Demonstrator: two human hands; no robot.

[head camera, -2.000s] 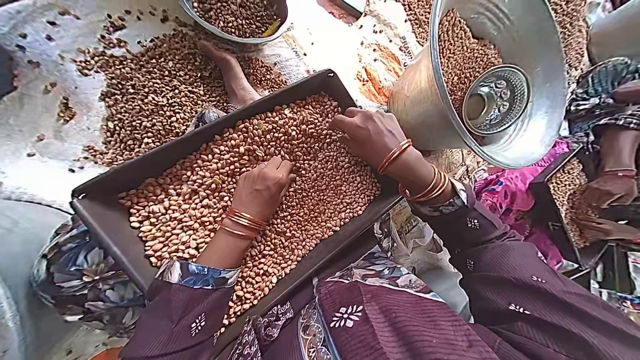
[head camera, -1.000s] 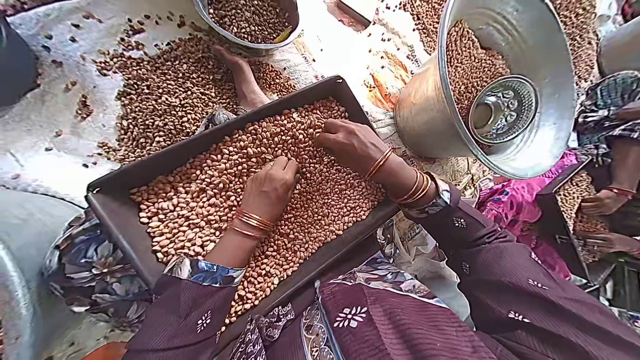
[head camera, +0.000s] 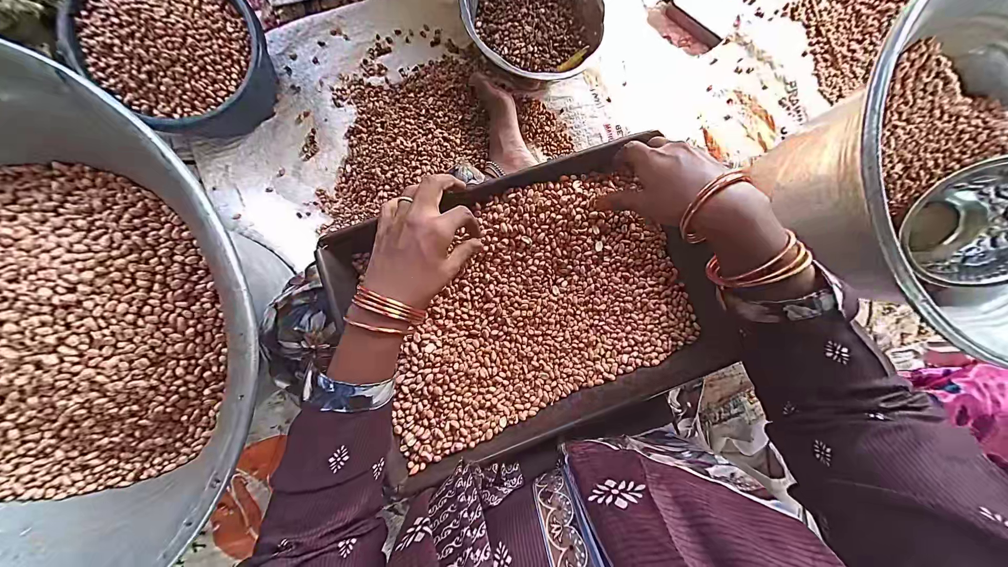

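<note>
A dark rectangular tray (head camera: 598, 417) lies tilted across my lap, spread with shelled peanuts (head camera: 543, 291). My left hand (head camera: 429, 240) is at the tray's far left rim, its fingertips by the edge and the thumb bent over the nuts. At the far right corner, my right hand (head camera: 669, 185) has its fingers over the rim and one finger reaching inside above the nuts. Both hands seem to grip the tray's rim, though the fingertips beyond it are hidden.
A large metal vessel (head camera: 240, 315) of peanuts stands at left, a dark tub (head camera: 268, 87) behind it. A metal bowl (head camera: 472, 35) and a loose pile (head camera: 394, 142) lie beyond the tray, near a bare foot (head camera: 508, 130). At right, a metal bucket (head camera: 819, 173) holds nuts and a steel dish (head camera: 969, 228).
Both hands have left the middle of the peanuts for the tray's far rim. The nuts lie spread differently in the tray. The view has swung left, showing the large vessel and the tub.
</note>
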